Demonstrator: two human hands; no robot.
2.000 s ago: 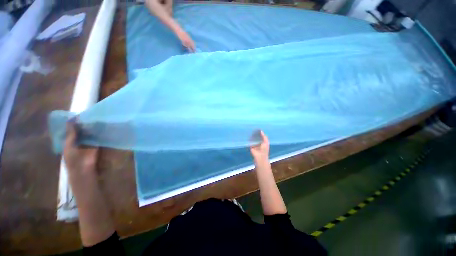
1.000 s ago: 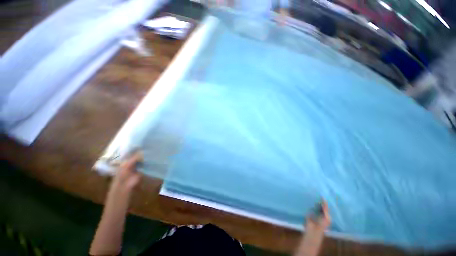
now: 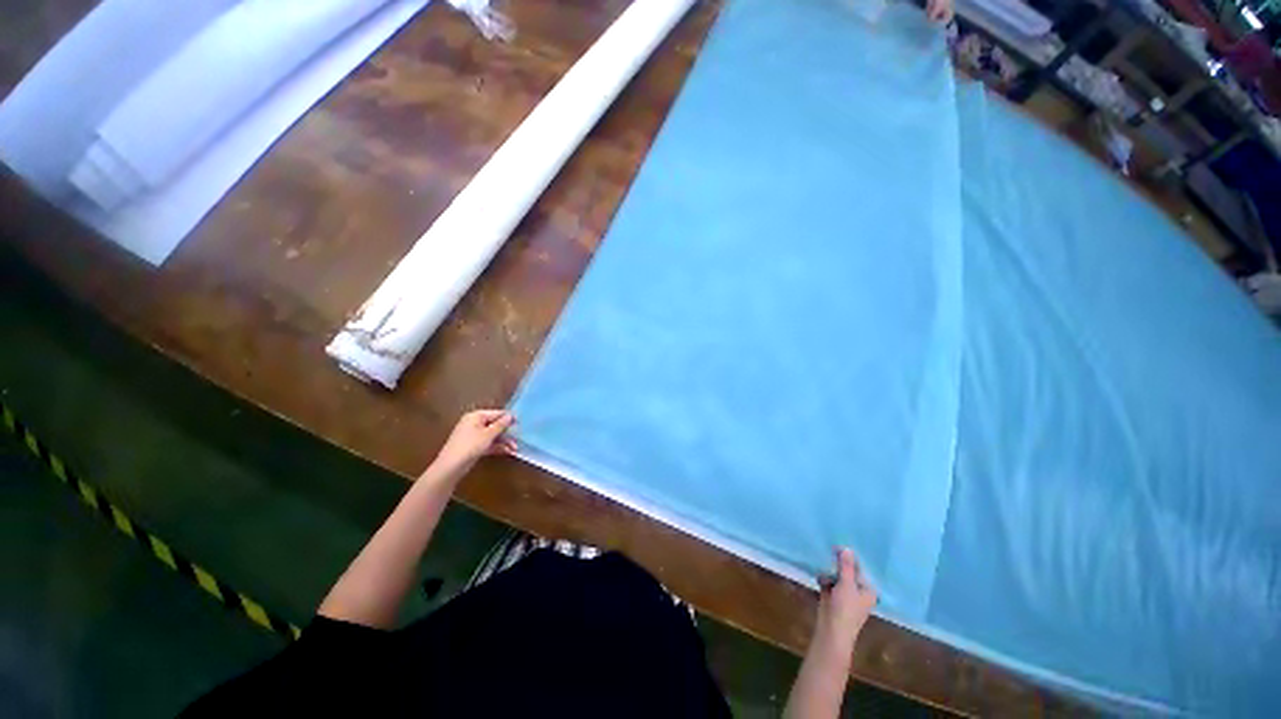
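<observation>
Sheer light-blue fabric [image 3: 759, 281] lies over the stacked blue plies on the table, with a paler folded band running across it at right of centre. A thin white edge [image 3: 632, 500] shows along the near side. My left hand [image 3: 482, 433] pinches the fabric at the near left corner of the lay. My right hand [image 3: 847, 597] pinches its near edge further right, thumb up. Both hands are bare. Right of the band the fabric is wrinkled.
A long white roll [image 3: 506, 190] lies on the brown wooden table [image 3: 302, 302], left of the lay. White sheets [image 3: 211, 106] are at far left. Another person's hand [image 3: 940, 11] is at the lay's far edge. Shelves with goods stand at upper right.
The fabric has come down flat, its left end drawn back from over the white roll to the lay's end. My left hand has moved from the roll to the lay's corner. The view has shifted.
</observation>
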